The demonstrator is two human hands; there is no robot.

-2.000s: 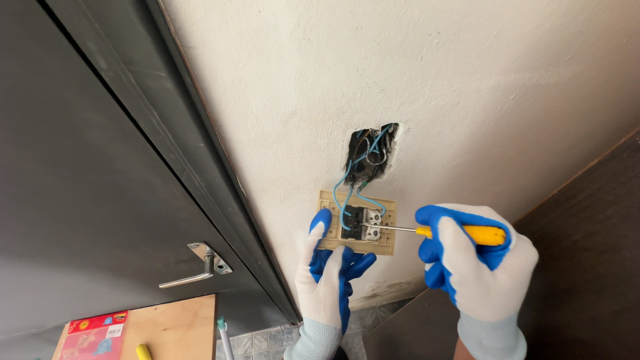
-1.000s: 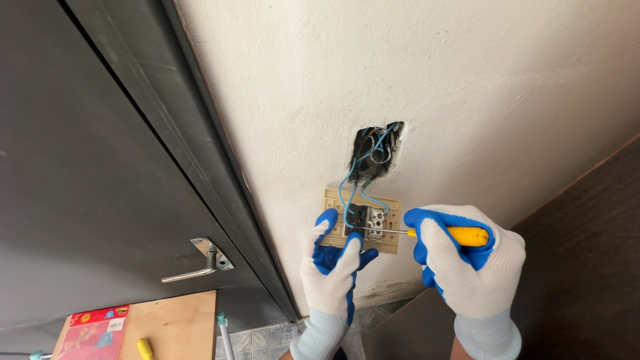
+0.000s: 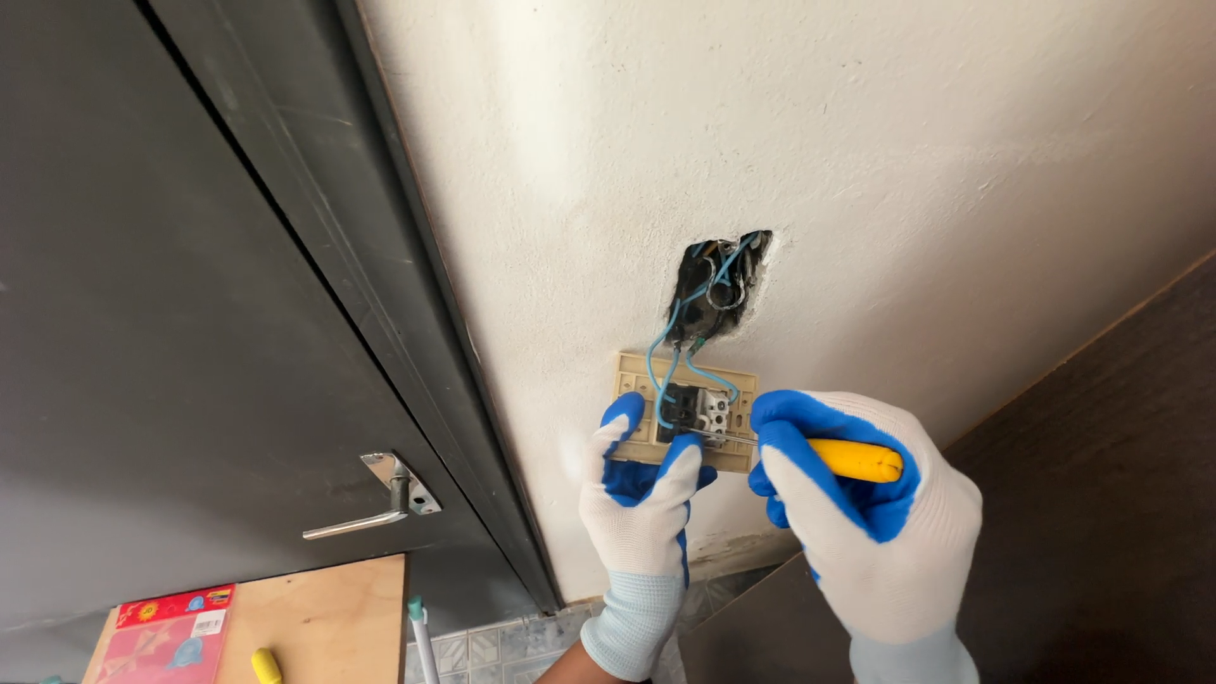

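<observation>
My left hand [image 3: 641, 484], in a white and blue work glove, grips the lower left of a beige switch plate [image 3: 638, 372], its back facing me. Black and white modules [image 3: 712, 415] sit in the middle of the plate. Blue wires [image 3: 654, 356] run from them up into a rough wall box opening [image 3: 712, 290]. My right hand [image 3: 855, 494], gloved alike, is closed around the yellow handle of a screwdriver [image 3: 855, 460]. The shaft points left across the modules; its tip is at the black module near my left thumb, and its exact contact is hard to see.
A dark door with a metal lever handle [image 3: 366, 521] and its frame [image 3: 418, 266] stand at left. Below are a wooden board [image 3: 323, 617], a red plastic packet [image 3: 171, 636], a yellow handle [image 3: 267, 665] and a pale stick-like object [image 3: 424, 641]. A dark brown panel [image 3: 1073, 456] rises at right.
The screwdriver and my right hand have shifted slightly down relative to the switch plate. My left hand still holds the plate.
</observation>
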